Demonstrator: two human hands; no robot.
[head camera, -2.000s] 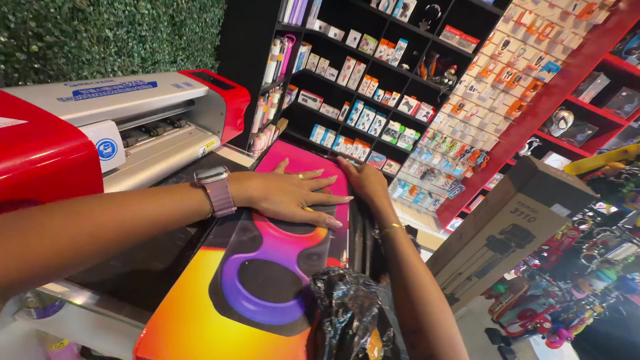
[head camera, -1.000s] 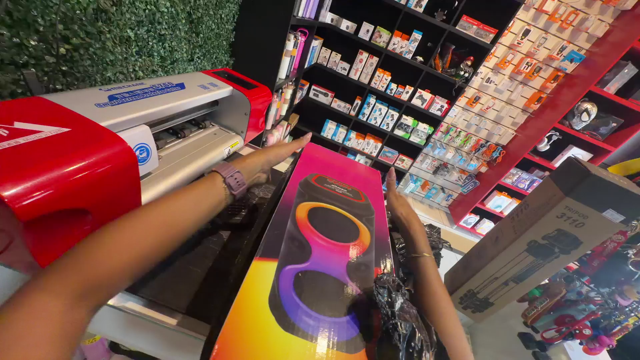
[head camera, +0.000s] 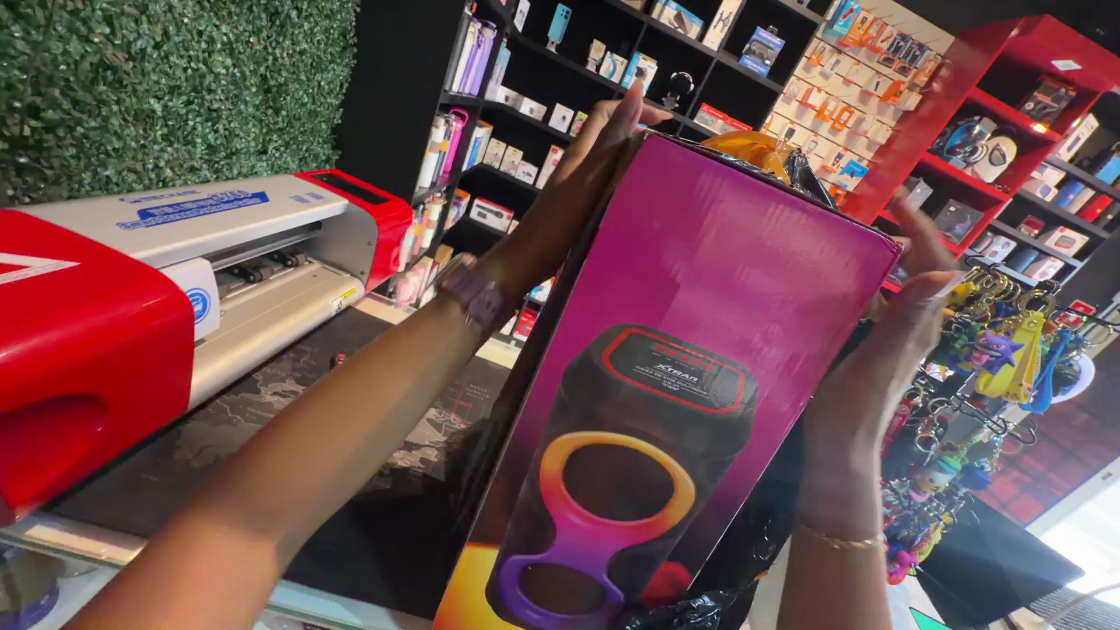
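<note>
A tall printed cardboard speaker box (head camera: 700, 262), purple with a two-ring speaker pictured on it, stands tilted in the middle of the view. My left hand (head camera: 582, 188) lies along its upper left edge, a watch on the wrist. My right hand (head camera: 906, 324) is at the upper right edge, fingers spread upward, and whether the palm touches the box is unclear. Black plastic wrap (head camera: 700, 608) shows at the lower end, and more plastic with something orange (head camera: 752, 153) is behind the top edge.
On the left, a red and silver cutting plotter (head camera: 236, 227) sits on a counter with a dark map-printed mat (head camera: 411, 420). Shelves of boxed goods (head camera: 525, 114) stand behind. Keychains (head camera: 1006, 359) hang on the right, near a red shelf unit (head camera: 980, 96).
The box has been raised and turned from lying nearer the counter. My hands, earlier on its front and far end, are now at its two sides. The view has swung right.
</note>
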